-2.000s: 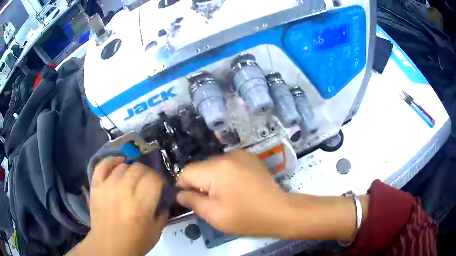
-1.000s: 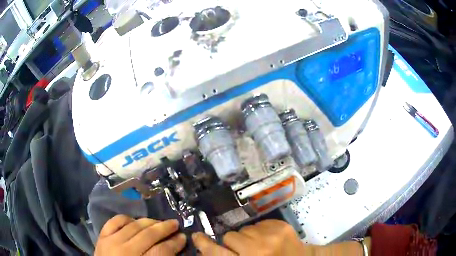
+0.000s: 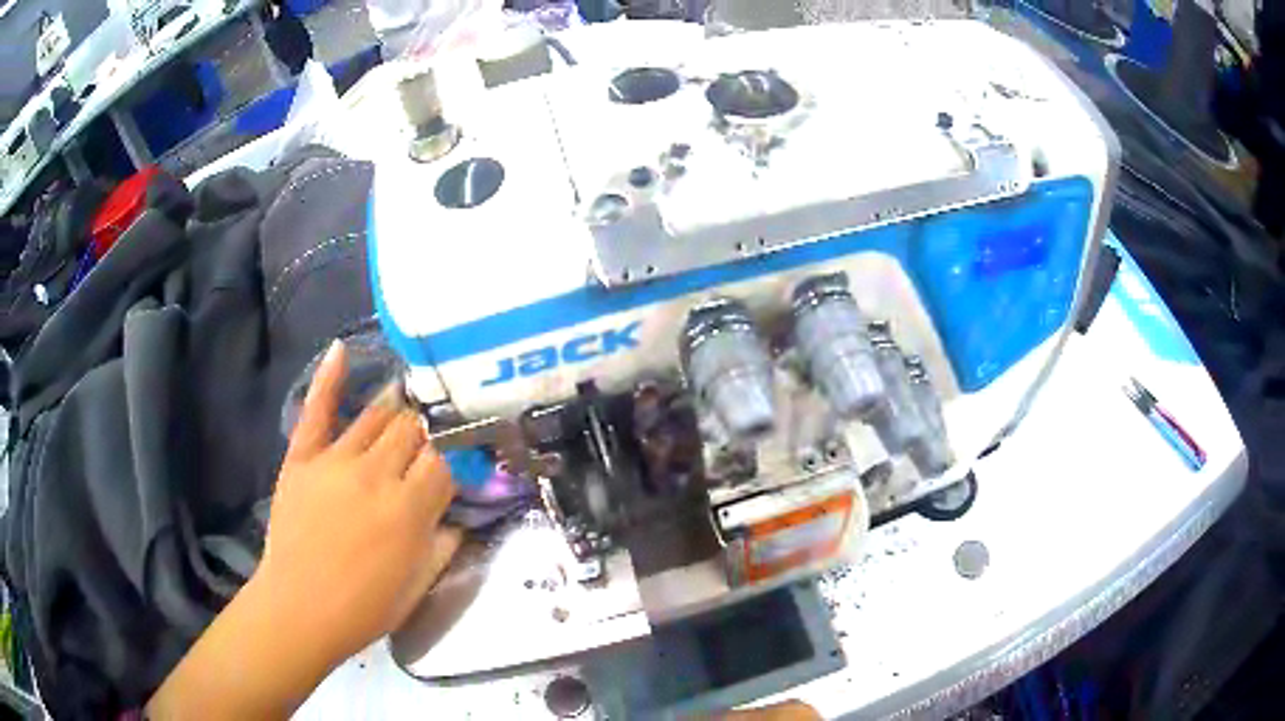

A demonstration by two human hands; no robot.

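My left hand (image 3: 345, 514) is at the left end of the white overlock machine (image 3: 522, 303), its fingers bent on the grey fabric of the dark grey garment (image 3: 183, 352). A grey-purple fold shows between these fingers and the presser foot (image 3: 585, 549). The fingers' exact hold is partly hidden. The cloth plate (image 3: 522, 606) shows bare in front of the needle area. Only a sliver of my right hand (image 3: 768, 713) shows at the bottom edge; its fingers are cut off. The garment heap lies left of the machine, with pale stitch lines.
Thread snips (image 3: 1167, 423) lie on the white table right of the machine, with a grey disc (image 3: 971, 559) nearer the front. A recessed grey opening (image 3: 747, 648) is below the orange-and-white label (image 3: 799, 538). Dark cloth hangs beyond the table's right edge. Workstations stand behind at upper left.
Both hands were together at the presser foot. My left hand has moved left onto the garment, and my right has dropped almost out of view. The view has shifted, uncovering the cloth plate.
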